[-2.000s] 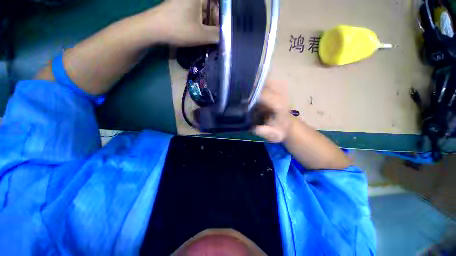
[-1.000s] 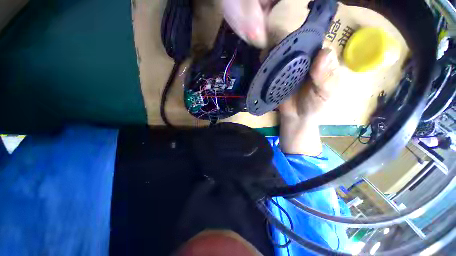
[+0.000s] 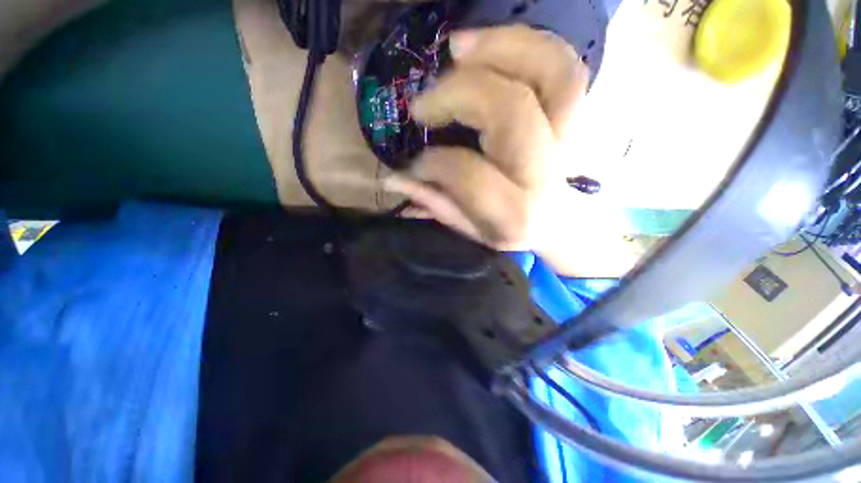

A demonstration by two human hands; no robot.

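An opened black earcup housing (image 3: 378,141), with a green circuit board (image 3: 381,106) and thin red and white wires inside, lies at the top centre. My right hand (image 3: 500,123) comes from the right and grips it, fingers over the open inside, lower digit at the near rim. A dark disc part, the speaker baffle (image 3: 571,24), shows partly behind my fingers. The headset's other cup (image 3: 444,274) rests against my dark front, and its large headband (image 3: 746,208) arches up the right side. My left hand is not in view.
A yellow glue bottle (image 3: 741,38) lies on the cardboard sheet (image 3: 274,123) at the upper right. A bundled black cable (image 3: 310,24) hangs down left of the cup. A small dark plug (image 3: 583,184) lies right of my hand. The green bench top (image 3: 142,113) is at left.
The earcup has moved up in view. My right hand has moved from behind the baffle onto the open cup. The baffle now shows at the top edge. The other hand has left the view.
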